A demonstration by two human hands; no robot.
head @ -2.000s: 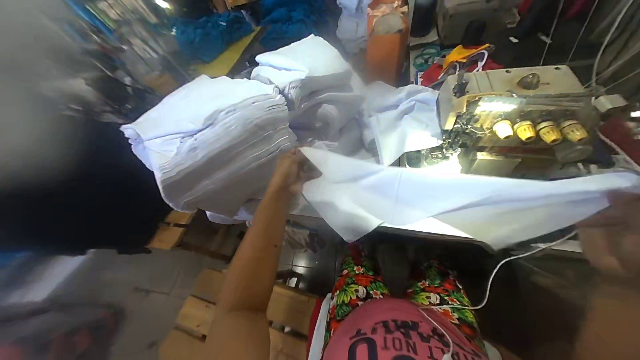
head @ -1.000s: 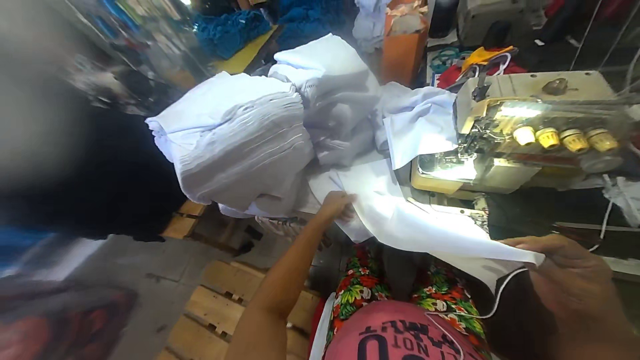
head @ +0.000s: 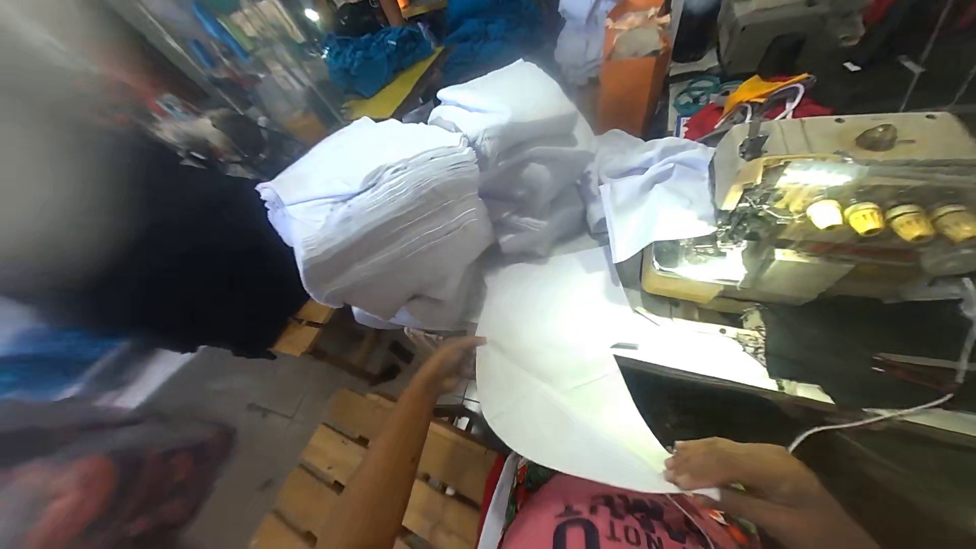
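A white fabric piece [head: 557,366] spreads from the table edge toward my lap. My left hand [head: 451,364] grips its left edge, thumb and fingers closed at the cloth. At the lower right corner, my right hand [head: 717,467] pinches the same piece. Just beyond my left hand rises a tall stack of folded white fabric [head: 396,221], with a second white bundle [head: 526,152] behind it. Another white cloth piece [head: 659,198] lies beside the serger sewing machine [head: 839,206], whose lamp lights the work area.
Wooden slatted benches [head: 366,457] stand below on the left. Black fabric [head: 198,259] hangs at the far left. A white cable [head: 877,418] curves along the table at right. An orange box [head: 631,76] and teal fabric [head: 374,57] are at the back.
My right hand has come in from the far right toward my lap, bringing the fabric's corner with it. The piece, stretched sideways over the table edge before, now hangs toward me.
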